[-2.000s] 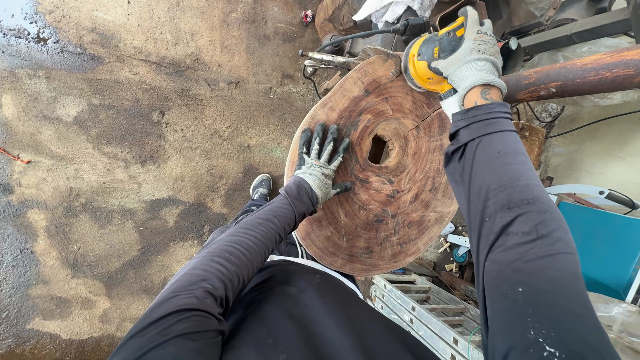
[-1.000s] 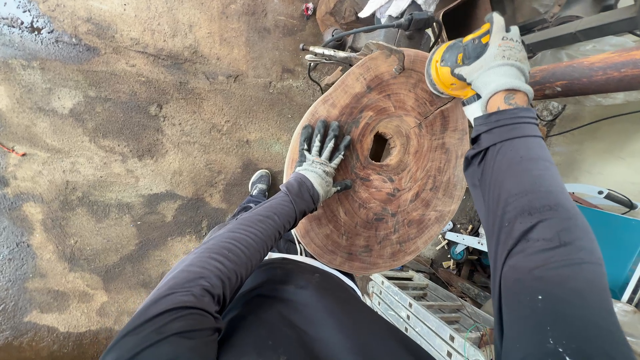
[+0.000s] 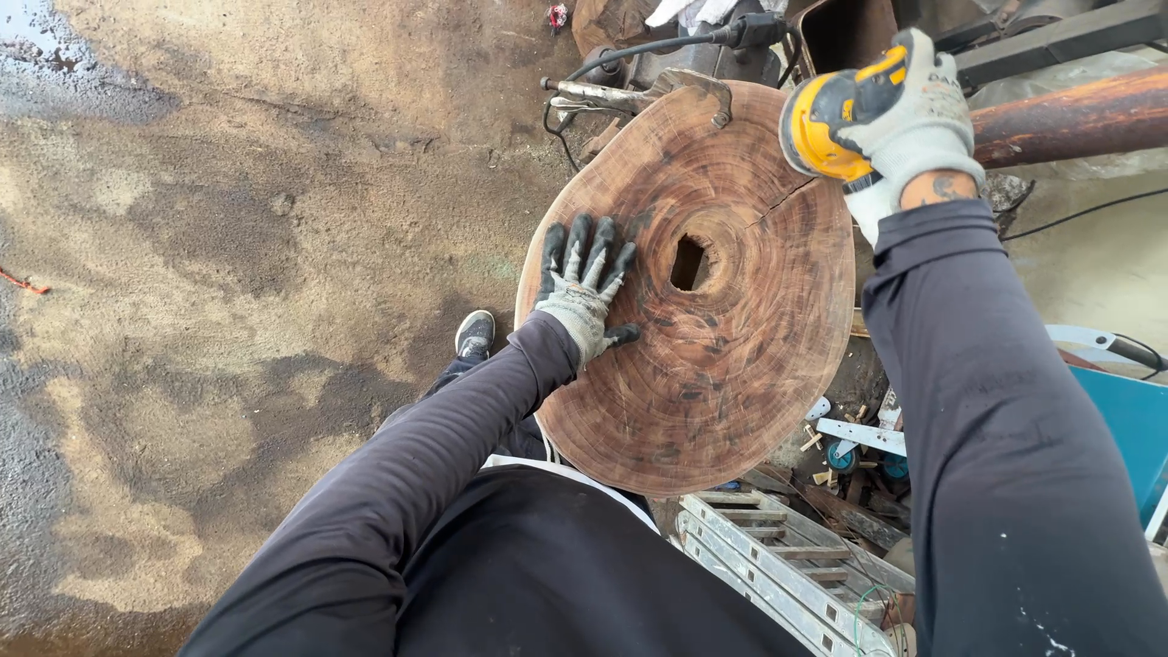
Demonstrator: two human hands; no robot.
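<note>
My left hand [image 3: 584, 287], in a grey and black work glove, lies flat with spread fingers on the left part of a round wood slab [image 3: 703, 383]. The slab has a dark hole through its middle and a crack running toward its upper right edge. My right hand [image 3: 922, 114], gloved too, grips a yellow and black orbital sander [image 3: 826, 128] at that upper right edge. The sander's pad is tilted; whether it touches the wood I cannot tell. A metal clamp [image 3: 698, 87] reaches over the slab's top edge.
A black power cable [image 3: 652, 46] runs behind the slab. At the right are a brown wooden pole [image 3: 1077, 119] and a teal panel [image 3: 1127, 429]. An aluminium ladder [image 3: 776, 566] lies below right, near wood scraps [image 3: 844, 516]. Stained concrete floor [image 3: 228, 274] spreads at the left.
The right hand has moved the sander right and slightly down along the slab's upper right edge. My left hand stays pressed on the wood in the same place.
</note>
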